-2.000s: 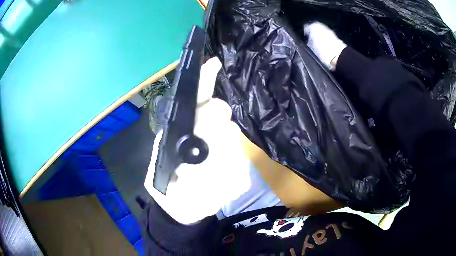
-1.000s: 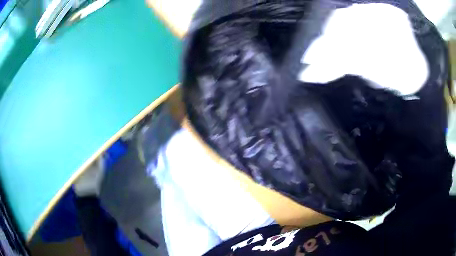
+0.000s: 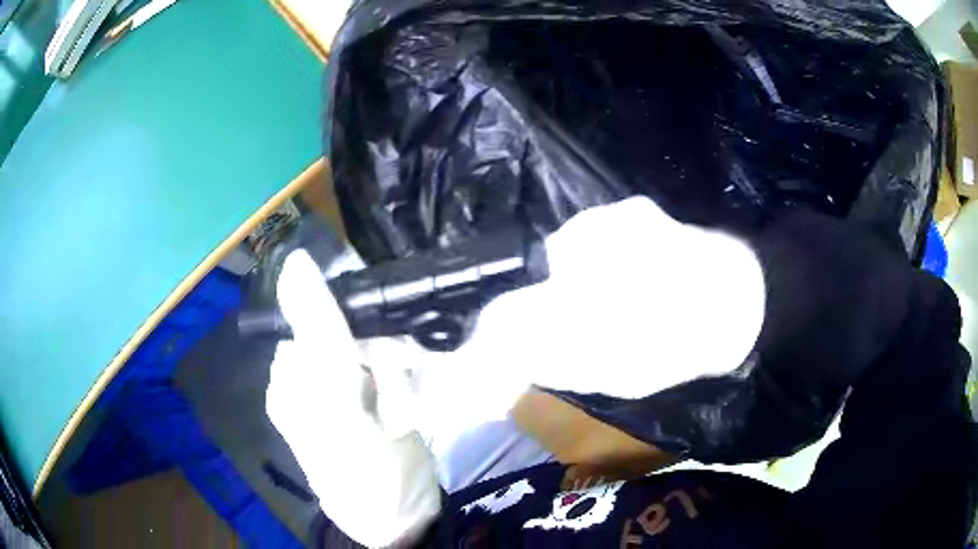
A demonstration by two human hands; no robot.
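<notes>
A long black plastic part [image 3: 429, 281] with a ribbed length and a round boss is held roughly level over the near-left edge of the black bin liner [image 3: 450, 139]. My left hand [image 3: 343, 429], in a white glove, grips its left end, with a finger across it. My right hand [image 3: 643, 306], in an overexposed white glove, is at its right end; its fingers are hard to make out but closed around the part. The liner's inside is dark, with small glints.
The cardboard carton's tan edge [image 3: 590, 429] shows near my lap. The green bench [image 3: 161, 204] curves at the left, with a pale object [image 3: 86, 32] at its far side. Blue framework [image 3: 172, 397] lies below. Another carton [image 3: 965, 129] stands at the far right.
My right hand has come out of the liner towards me. My left hand has risen from the lower left. The black part is now between both hands. The view has shifted slightly.
</notes>
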